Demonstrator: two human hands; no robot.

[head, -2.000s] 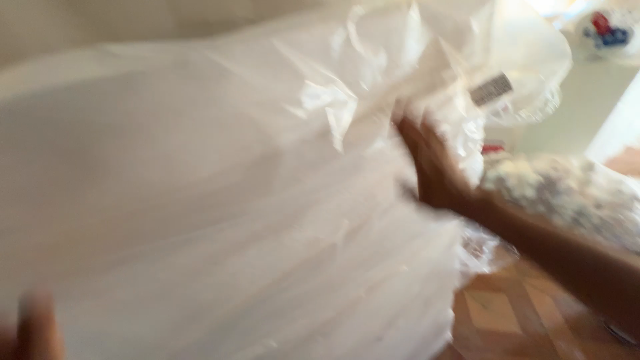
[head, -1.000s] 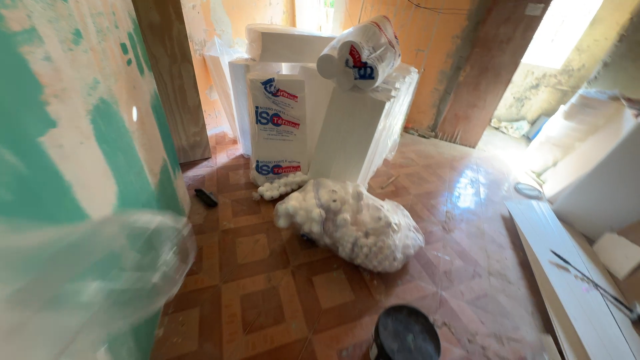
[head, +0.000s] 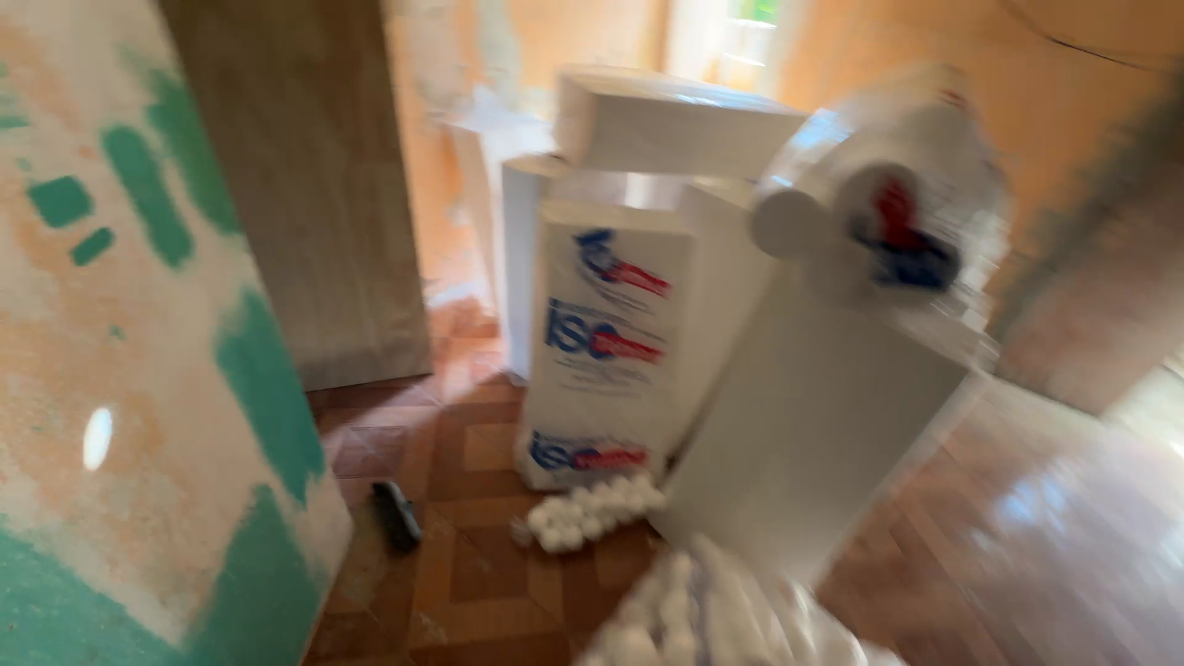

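Neither of my hands shows in the head view now. Printed plastic wraps a white foam-like block point(head: 610, 398) that stands upright on the tiled floor. To its right leans a large white panel stack point(head: 805, 416), with a clear-wrapped bundle of white rolls or cylinders point(head: 888, 213) on top. Another white block point(head: 684, 125) lies across the stack at the back. In front are a small bag of white balls point(head: 592, 513) and, at the bottom edge, a larger clear bag of white balls point(head: 721, 620). The picture is blurred.
A wall with green and bare patches point(head: 139, 324) runs along the left. Behind it a brown board or door point(head: 305, 185) stands upright. A dark brush-like object point(head: 396, 516) lies on the floor near the wall's foot. A thin dark cable point(head: 1073, 42) hangs at the upper right.
Two seconds ago both hands were at a large white plastic-covered thing; now no hand shows. The view has swung away and moved closer to the wrapped blocks.
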